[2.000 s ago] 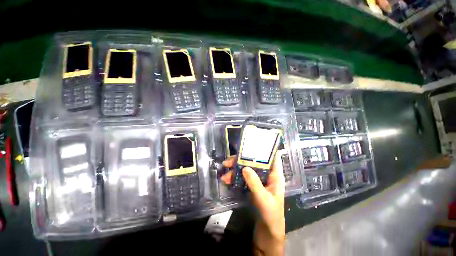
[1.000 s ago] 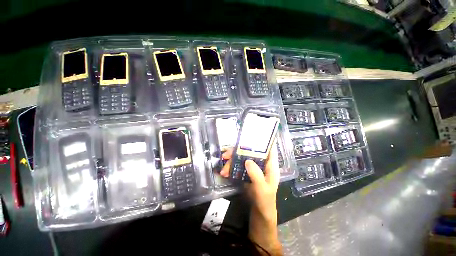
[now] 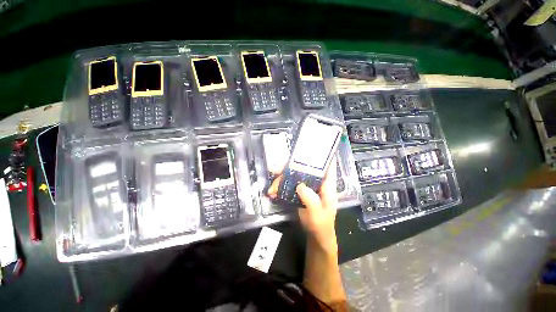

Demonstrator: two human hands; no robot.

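Note:
My right hand [image 3: 320, 207] holds a lit keypad phone [image 3: 316, 144] over the right part of a large clear blister tray [image 3: 128, 135]. Its screen is white, and my thumb lies on its lower keys. Phones with yellow frames and dark screens, such as this one [image 3: 148, 91], fill the tray's upper row. In the lower row, two left pockets are empty and the middle one holds a dark-screened phone [image 3: 217, 183]. Another phone [image 3: 276, 149], its screen area white, is partly hidden behind the held one. My left hand is out of view.
A smaller tray of dark parts [image 3: 372, 168] adjoins on the right. A white slip [image 3: 264, 249] lies near the front edge. A red pen [image 3: 32, 204], a partly covered smartphone [image 3: 46, 159] and a thin stick [image 3: 75, 283] are at left. A green belt [image 3: 256, 27] runs behind.
The held phone has moved slightly up and away, with more of its keypad showing below the screen. The partly hidden phone's screen area has turned from dark to white. The view has shifted slightly.

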